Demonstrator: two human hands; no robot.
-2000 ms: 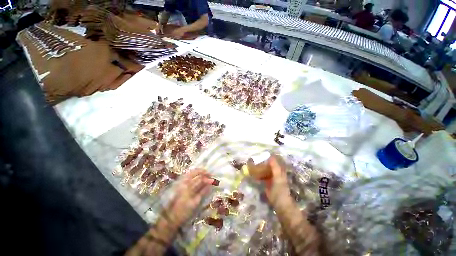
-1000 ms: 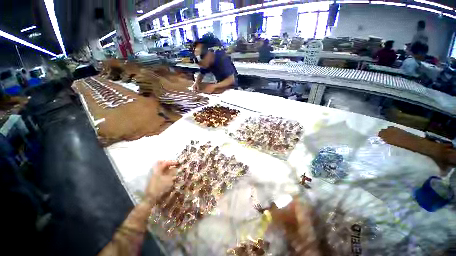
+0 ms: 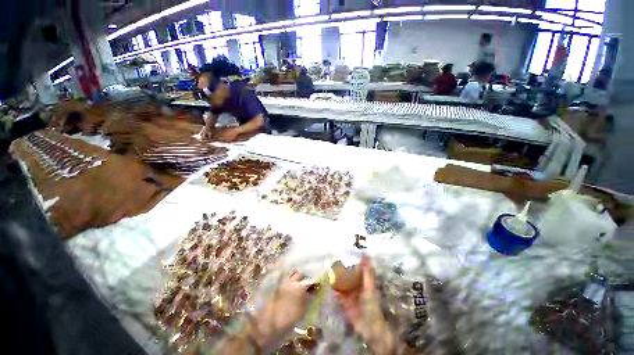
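My left hand is low in the middle, blurred, its fingertips closed on a small dark leather tab. My right hand is just right of it and holds a tan-brown handheld piece. The two hands are close together. A broad patch of brown tabs with shiny parts lies left of my left hand. A few loose tabs lie below my hands, partly cut off by the bottom edge. Clear plastic with black letters lies right of my right hand.
Farther off lie a dark tab batch, a paler batch, blue-silver fittings and stray tabs. A blue round container stands right. Brown hides lie left, where a person works. Brown strips lie back right.
My left hand has moved from the upper left of the tab patch back beside my right hand and now holds a tab. The view has swung to the right.
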